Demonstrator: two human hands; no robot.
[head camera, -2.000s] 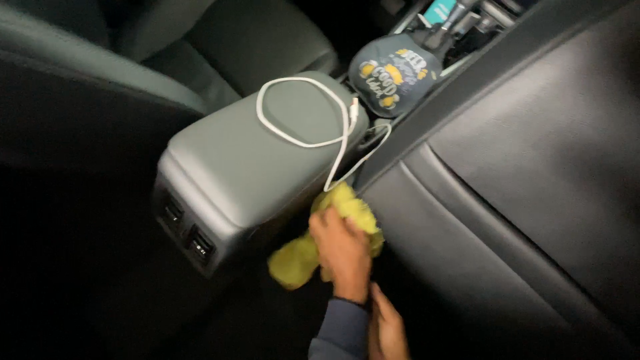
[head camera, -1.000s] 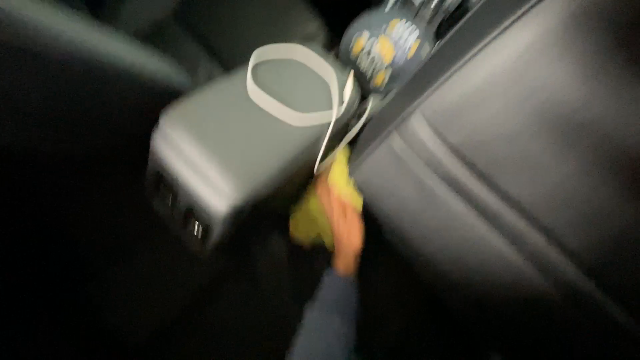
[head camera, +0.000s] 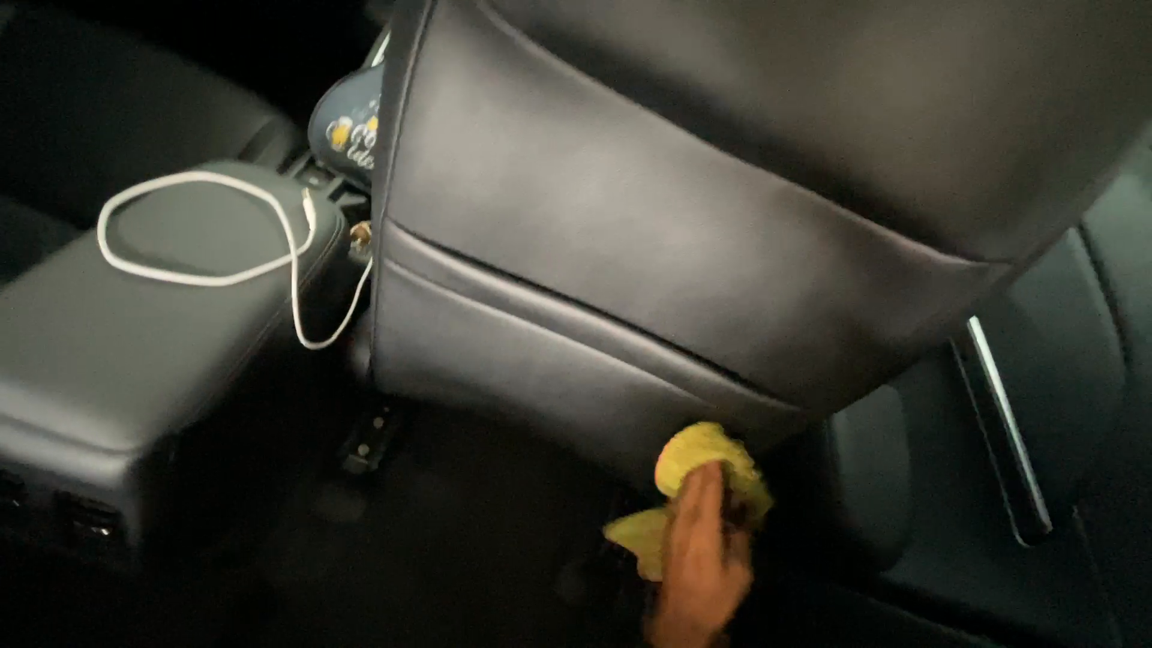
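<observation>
A yellow cloth (head camera: 711, 459), bunched and fuzzy, is in my left hand (head camera: 706, 558) at the lower centre right. The hand presses it by the bottom edge of a dark leather seat back (head camera: 558, 270). Motion blur softens the fingers, and part of the cloth hangs out to their left. My right hand is out of view.
On the left stands a grey centre console armrest (head camera: 180, 315) with a looped white cable (head camera: 193, 279) on it. Behind the seat edge, a dark printed item (head camera: 346, 130) shows partly. A door panel with a bright trim strip (head camera: 1008, 423) is at the right.
The cloth and my left hand have moved right, from beside the console to the seat back's lower edge. My right hand, seen two seconds ago, is gone from view. The view has swung right.
</observation>
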